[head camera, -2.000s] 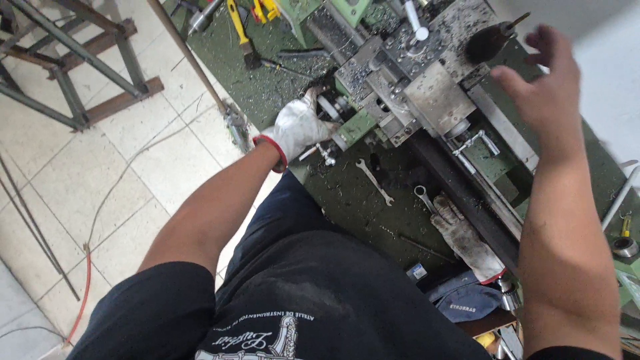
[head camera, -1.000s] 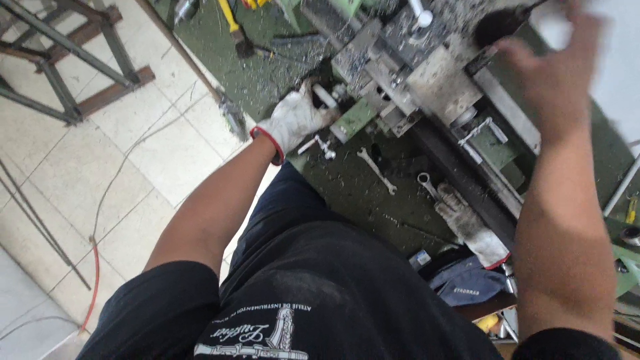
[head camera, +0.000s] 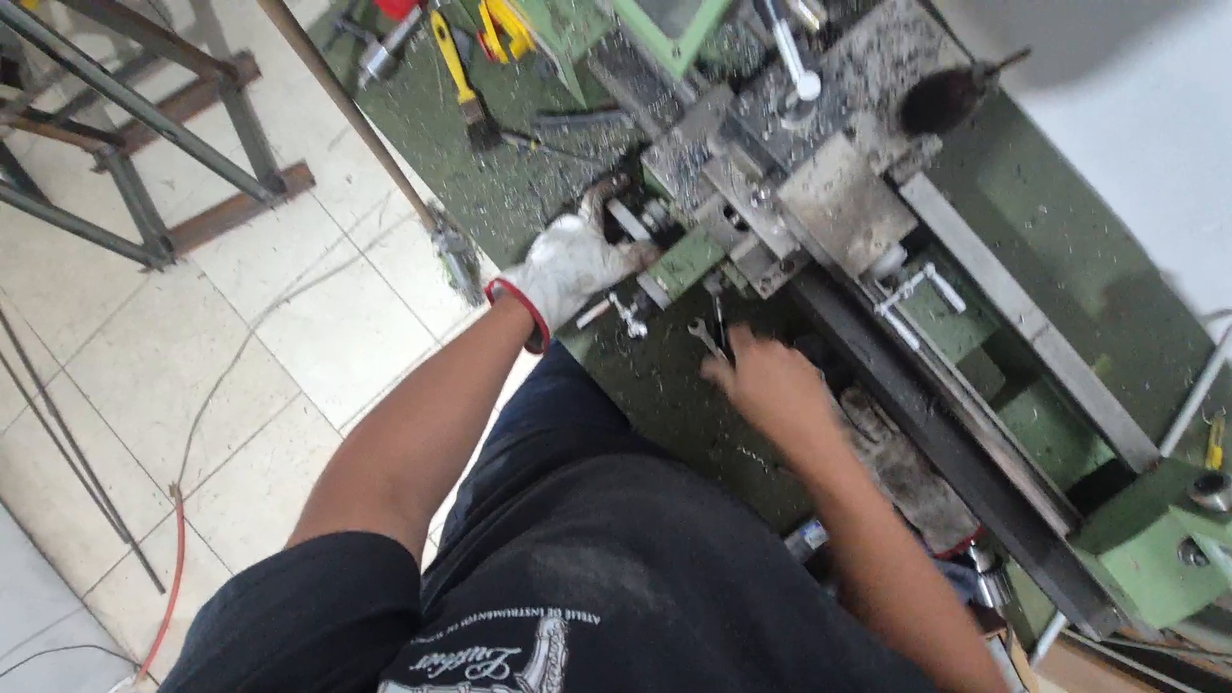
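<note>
My left hand (head camera: 582, 255), in a white work glove with a red cuff, is at the handwheel (head camera: 630, 221) of a green metal lathe; its fingers are partly hidden, so its grip is unclear. Bare and slightly blurred, my right hand (head camera: 765, 375) reaches over the green tray beside an open-end wrench (head camera: 707, 337) and a dark-handled tool (head camera: 719, 306). Whether its fingers hold either is unclear. A small crank handle (head camera: 630, 318) sits just below the gloved hand. The lathe carriage (head camera: 847, 202) is covered with metal chips, and an oil can (head camera: 943, 101) stands on it.
A yellow-handled brush (head camera: 457, 72) lies on the chip-strewn tray at the upper left. The lathe bed rails (head camera: 1039, 327) run to the lower right. Another work glove (head camera: 910, 472) lies beside my right forearm. A steel frame (head camera: 144, 125) stands on the tiled floor.
My right hand has come down from near the oil can at the upper right to the wrench on the tray. My left hand remains at the handwheel.
</note>
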